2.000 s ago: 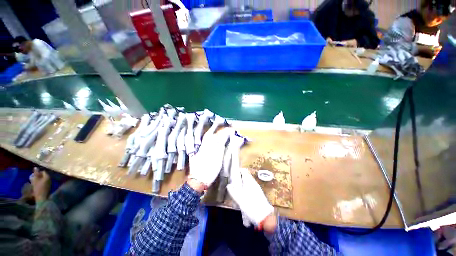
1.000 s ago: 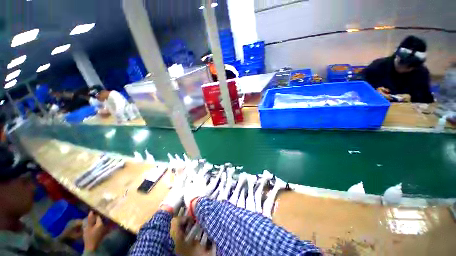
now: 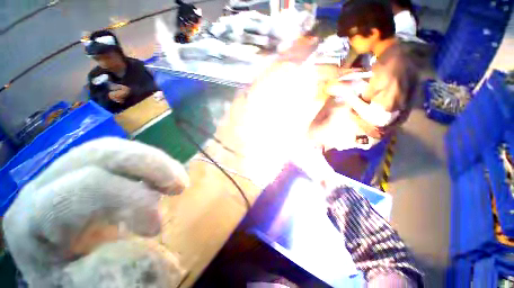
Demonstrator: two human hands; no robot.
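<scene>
My left hand [image 3: 96, 208], in a white knit glove, is very large and close to the camera at the lower left. Its fingers are curled, and whether it holds anything cannot be seen. My right arm, in a checked sleeve, reaches out over a blue bin [image 3: 293, 225] at the lower centre. My right hand [image 3: 317, 167] is washed out by strong glare near the bin's far edge, so its fingers and any content are hidden. No handle pieces show clearly on the bench.
The tan bench [image 3: 211, 211] runs between my left hand and the bin, with a black cable [image 3: 225, 171] across it. A blue tote [image 3: 62, 140] stands at the left. A seated person [image 3: 389, 84] works beyond the glare, another at the upper left. Blue crates [image 3: 473, 191] stand right.
The view has swung right, away from the handle pile. My hands, together over the pile before, are now apart: the left near the camera, the right stretched out at the bin.
</scene>
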